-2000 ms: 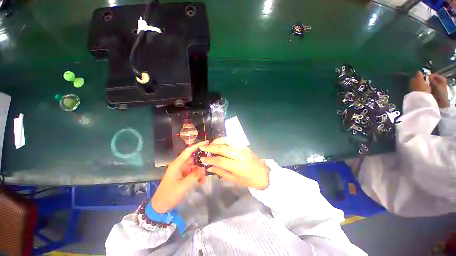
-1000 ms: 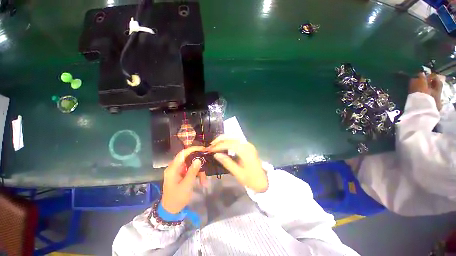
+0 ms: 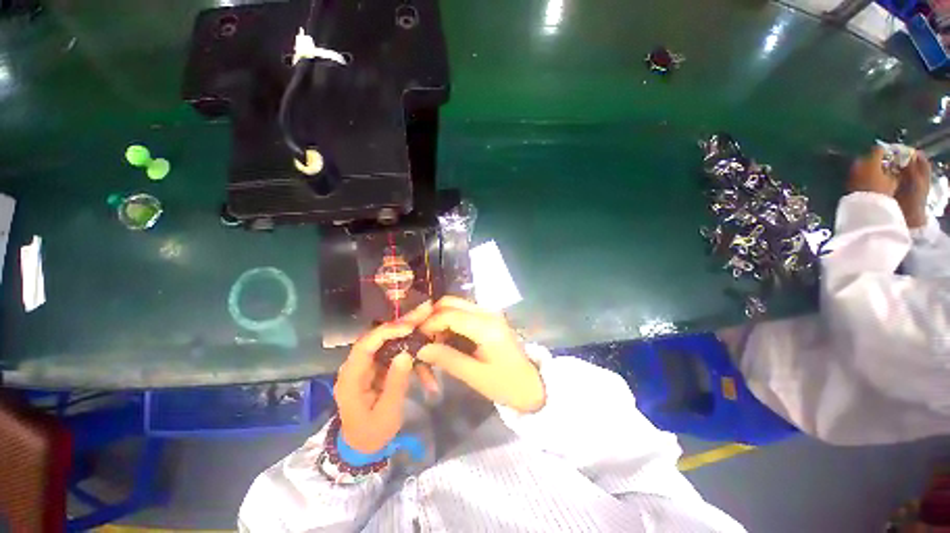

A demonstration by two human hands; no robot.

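My left hand [image 3: 370, 387], with a blue strap and beads at the wrist, and my right hand [image 3: 481, 354] meet in front of my chest. Their fingertips grip a small dark round unit [image 3: 404, 346] between them; the fingers hide much of it. The hands are at the near edge of a dark base plate [image 3: 342, 297], which bears a red glowing pattern [image 3: 394, 278] with thin red crosshair lines. A large black T-shaped housing [image 3: 318, 125] with a black cable stands behind the plate.
A heap of black and silver parts [image 3: 766, 224] lies right, beside another person's hands [image 3: 891, 179]. One loose unit [image 3: 663, 60] lies at the back. White paper [image 3: 494, 275] is right of the plate. A teal ring [image 3: 261, 299], green discs [image 3: 147, 162] and a small dish [image 3: 139, 212] lie left.
My fingers have shifted around the unit, which is now more covered than one second ago. My left hand is more upright than two seconds ago. The view has shifted slightly.
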